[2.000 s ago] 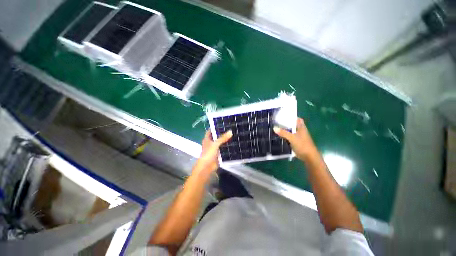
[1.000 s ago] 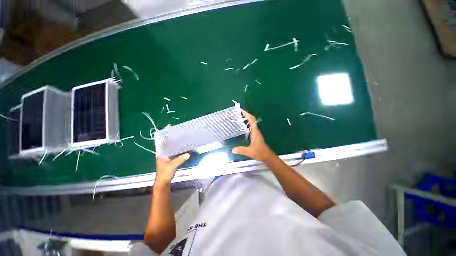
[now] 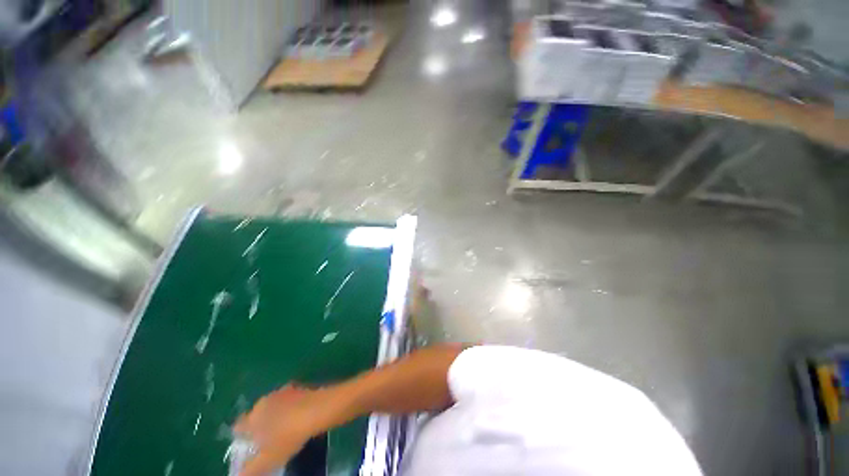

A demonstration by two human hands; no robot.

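Note:
My right hand (image 3: 277, 426) reaches over the green belt (image 3: 158, 390) at the bottom left, slightly blurred. It is on the far end of a panel stack, of which a dark part (image 3: 309, 457) and a whitish edge (image 3: 242, 454) show at the bottom rim; the rest is cut off. My left hand is out of the picture. Thin white scraps (image 3: 212, 316) lie scattered on the belt.
The belt's pale rail (image 3: 400, 279) runs beside my arm, with a blue clip on it. Grey floor lies beyond. A table (image 3: 684, 97) with white-sided stacks stands back right, blue stools beneath. A brown sheet (image 3: 326, 74) bears small stacks at the back.
The view has swung right, towards the belt end and the floor. The left hand, most of the held stack and the waiting stacks have left the picture.

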